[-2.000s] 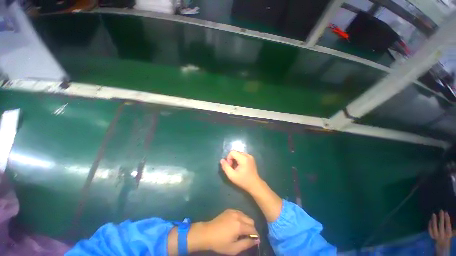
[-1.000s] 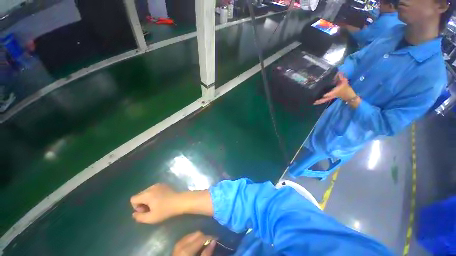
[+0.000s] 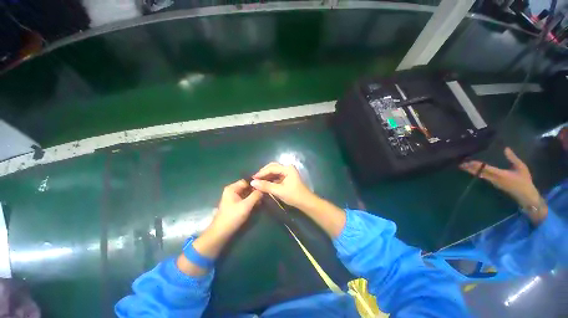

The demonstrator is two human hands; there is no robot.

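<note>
My left hand (image 3: 236,205), with a blue band on the wrist, and my right hand (image 3: 283,185) meet fingertip to fingertip above the green bench. A narrow yellow strip (image 3: 306,251) runs from the pinched fingers down to the lower middle, by a crumpled yellow scrap (image 3: 362,297) near my right sleeve. Both hands pinch at the strip's upper end; what else is between the fingertips is too small to tell. An open tablet (image 3: 423,118) with an exposed green and silver circuit board (image 3: 396,119) lies on a thick black block (image 3: 373,158) to the right.
Another person's hand (image 3: 507,180) in a blue sleeve is beside the black block at the right. The pale metal rail (image 3: 218,129) crosses behind my hands, with an upright post (image 3: 436,34) at the back right. A pale piece (image 3: 4,242) shows at the left edge.
My hands have come together, and the yellow strip now shows at length. The view has swung back left from the neighbour. The black block with the tablet now stands close by on the right.
</note>
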